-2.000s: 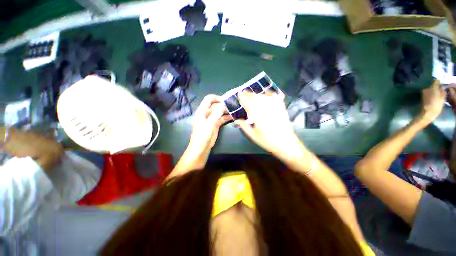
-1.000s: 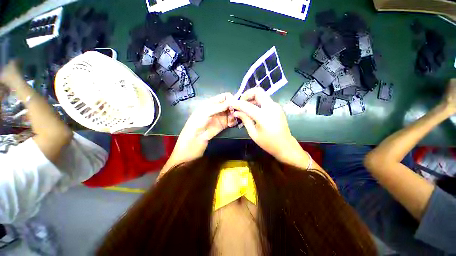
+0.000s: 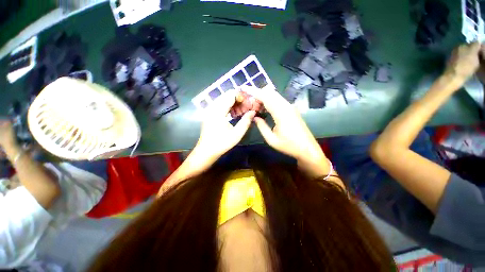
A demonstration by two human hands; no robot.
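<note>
A white sticker sheet (image 3: pixel 226 85) with rows of black squares lies slanted on the green bench in front of me, its near part hidden by my hands. My left hand (image 3: pixel 222 123) and my right hand (image 3: pixel 276 114) meet over its near edge, fingers curled towards each other. A small dark piece (image 3: pixel 234 120) shows at my left fingers, mostly hidden, too blurred to name surely. I cannot tell whether my right fingers also grip it.
Loose black plastic housings lie in a left pile (image 3: pixel 141 66) and a right pile (image 3: pixel 327 58). Tweezers (image 3: pixel 234 22) lie beyond the sheet. A cream fan (image 3: pixel 80 119) stands at left. White sheets (image 3: pixel 135 10) lie along the far side. Another person's arm (image 3: pixel 420 114) is at right.
The sheet, raised and bent at my hands one second ago, now lies flatter and reaches further left. My fingers have curled closer together over its near edge. The view has shifted.
</note>
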